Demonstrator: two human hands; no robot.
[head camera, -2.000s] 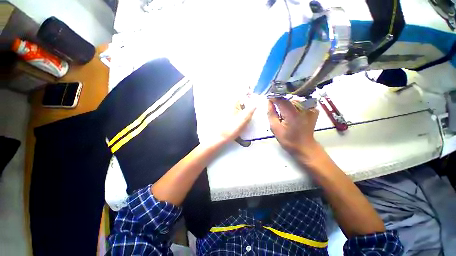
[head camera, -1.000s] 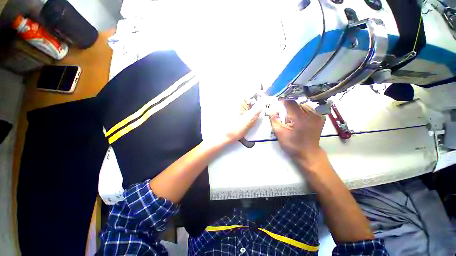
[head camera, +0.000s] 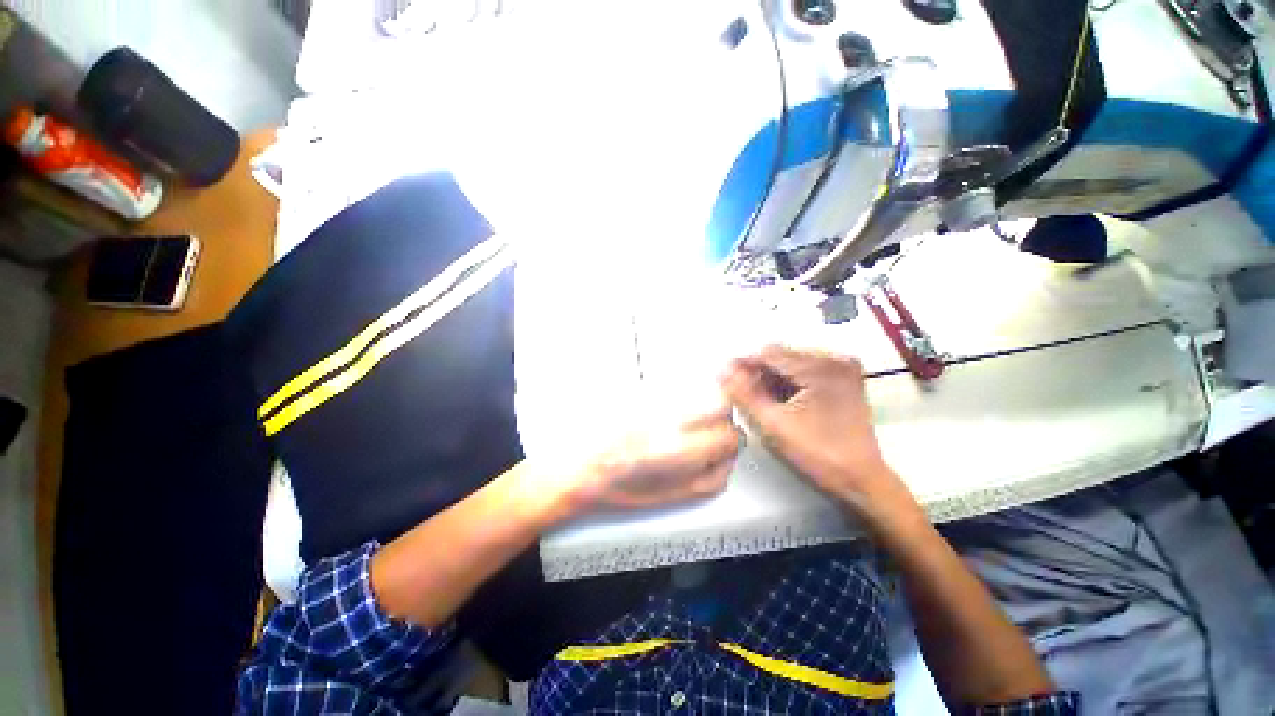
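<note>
My left hand (head camera: 668, 466) and my right hand (head camera: 811, 414) are close together over the white bed, nearer to me than the needle area. The fingers of both are curled and pinched, but glare and small size hide whether they hold anything. The white and blue sewing machine head (head camera: 853, 168) stands above and beyond them, its needle area lost in glare. Red thread snips (head camera: 906, 333) lie on the bed right of the needle area. A dark garment panel (head camera: 406, 434) with two yellow stripes (head camera: 378, 343) lies left of my hands.
A phone (head camera: 141, 271), a red-and-white can (head camera: 87, 162) and a black cylinder (head camera: 160, 116) are on the wooden surface at left. Grey cloth (head camera: 1119, 574) is heaped at right. A yellow tape (head camera: 811, 677) crosses my lap. A ruler-like marking runs along the bed's front edge.
Both hands have moved from the needle area back toward me and now sit over the front of the bed. The view has shifted, while the snips and panel appear unmoved.
</note>
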